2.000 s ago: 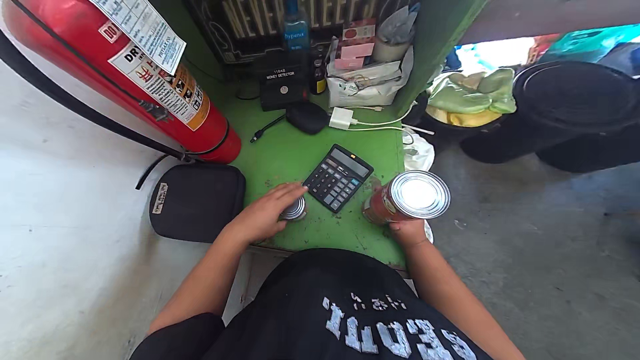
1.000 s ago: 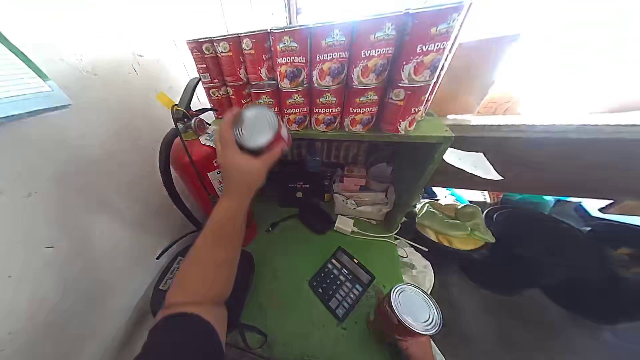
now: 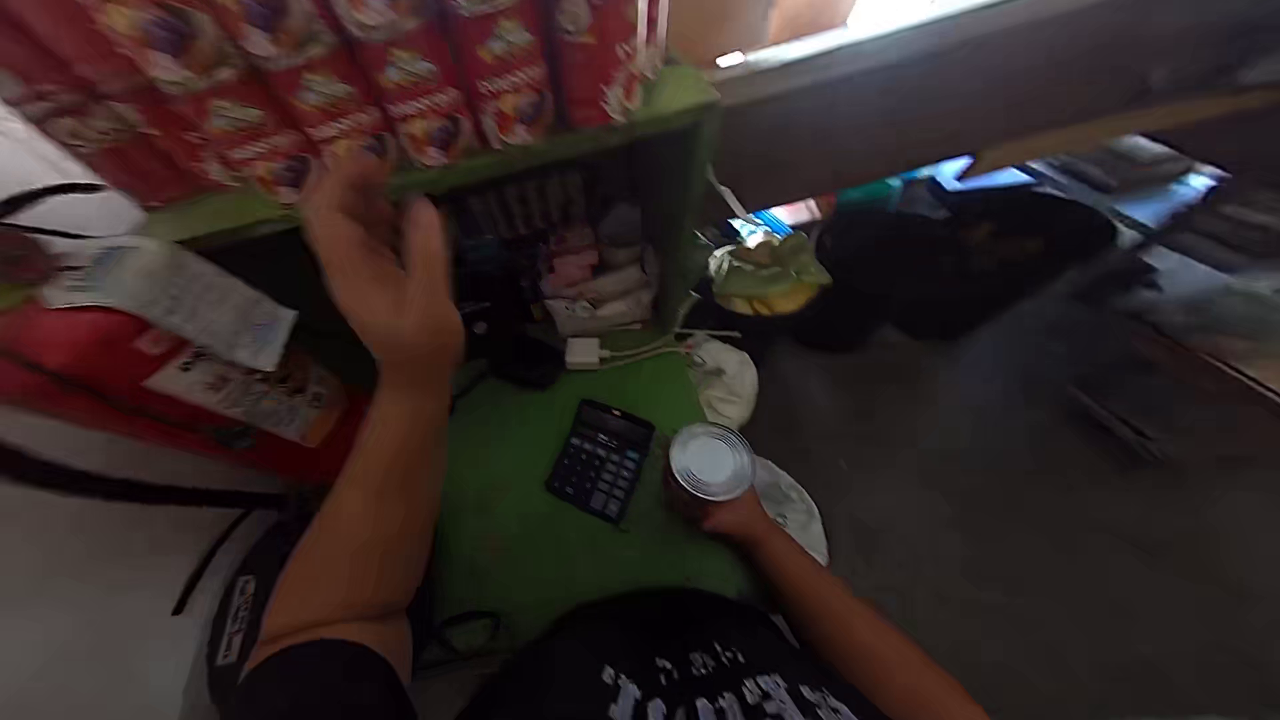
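Note:
My left hand (image 3: 385,270), blurred and with its fingers apart, is raised in front of the green shelf's top edge, near the stacked red cans (image 3: 430,100). No can shows in it. Low on the right, my right hand (image 3: 738,515) is around a tin can (image 3: 711,461) with a bare metal lid, at the right edge of the green tabletop (image 3: 520,560). A black calculator (image 3: 602,460) lies on the tabletop just left of that can.
A red fire extinguisher (image 3: 180,380) with paper tags stands at the left, above a black case (image 3: 240,610). The green shelf (image 3: 560,150) holds packets and a white charger (image 3: 583,353). Black containers (image 3: 960,250) and a green-and-yellow bag (image 3: 770,280) are at the right.
My left hand held a small can up before the stacked cans one second ago; now it has no can in it. My right hand stays on its can. The view has tilted down.

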